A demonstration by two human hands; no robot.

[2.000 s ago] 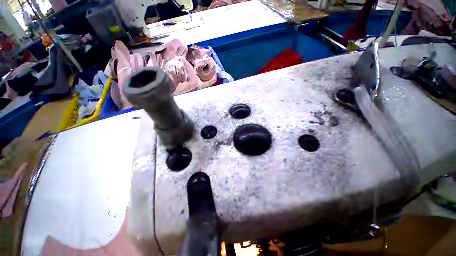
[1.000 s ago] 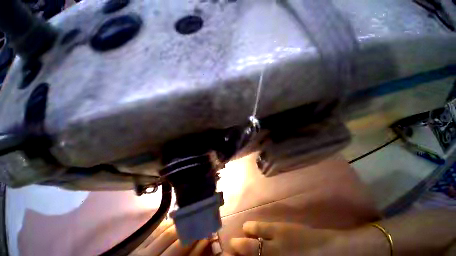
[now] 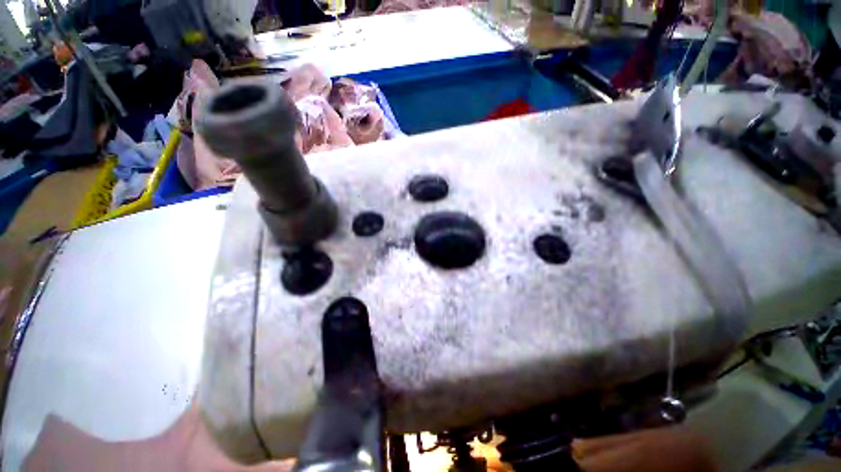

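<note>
The scuffed white sewing machine head (image 3: pixel 516 304) fills the middle of the view, with black plugs on its top. A grey hollow-topped post (image 3: pixel 267 161) stands at its left end. A dark shiny curved arm (image 3: pixel 350 387) is at its front edge. A pink garment panel (image 3: pixel 111 447) lies on the white table at the bottom left, and more pink cloth (image 3: pixel 645 452) shows below the head at the bottom right. Lamp glow (image 3: pixel 452 447) shows under the head. Neither of my hands is in view; the machine head and the bottom edge hide the needle area.
A bundle of pink pieces (image 3: pixel 323 111) sits in a blue and yellow bin behind the table. A blue trough (image 3: pixel 452 97) runs behind the head and holds something red. The white table top (image 3: pixel 120 313) is at the left. Another white table (image 3: pixel 387 41) stands further back.
The view was tipped down at the needle area one second ago, with hands on the pink cloth. Now it is raised over the head's top, and the hands are out of the picture.
</note>
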